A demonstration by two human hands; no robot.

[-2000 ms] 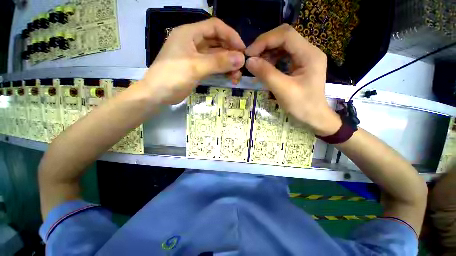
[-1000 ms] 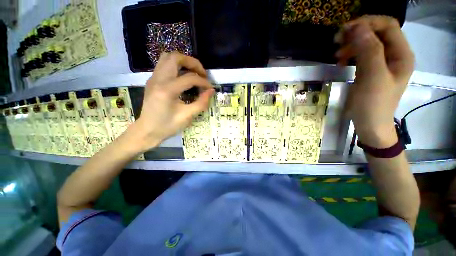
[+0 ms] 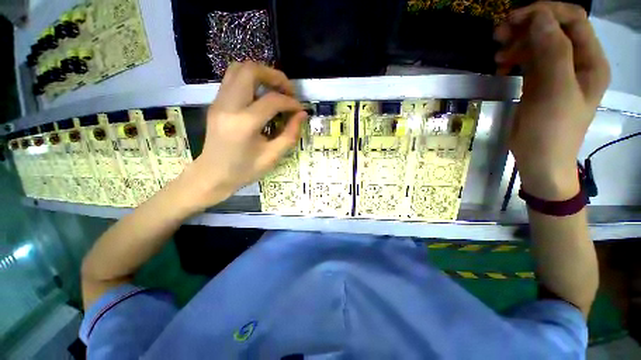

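Cream circuit boards [image 3: 383, 165] lie side by side in the rail track before me, with black and yellow parts near their far edge. My left hand [image 3: 256, 130] is over the leftmost board of this group, fingers curled, thumb and fingertips close together at its far end. A dark round coil-like part [image 3: 270, 127] shows inside the curled fingers; its details are unclear. My right hand [image 3: 555, 70], with a maroon wrist strap [image 3: 555, 204], is raised at the right end of the coil bin [image 3: 443, 42]. Its fingers are bent and blurred, and whether they hold anything is hidden.
A black bin holds shiny leaded parts [image 3: 240, 42]; a dark middle bin [image 3: 330, 39] is beside it. More boards [image 3: 105, 158] lie left in the track. Filled boards [image 3: 116, 42] lie on the far bench. Metal rails [image 3: 337, 225] edge the track; a black cord [image 3: 615, 143] runs right.
My hands have parted from their meeting over the track. My left hand went down left to the boards; my right went right to the coil bin. The bins sit higher in view.
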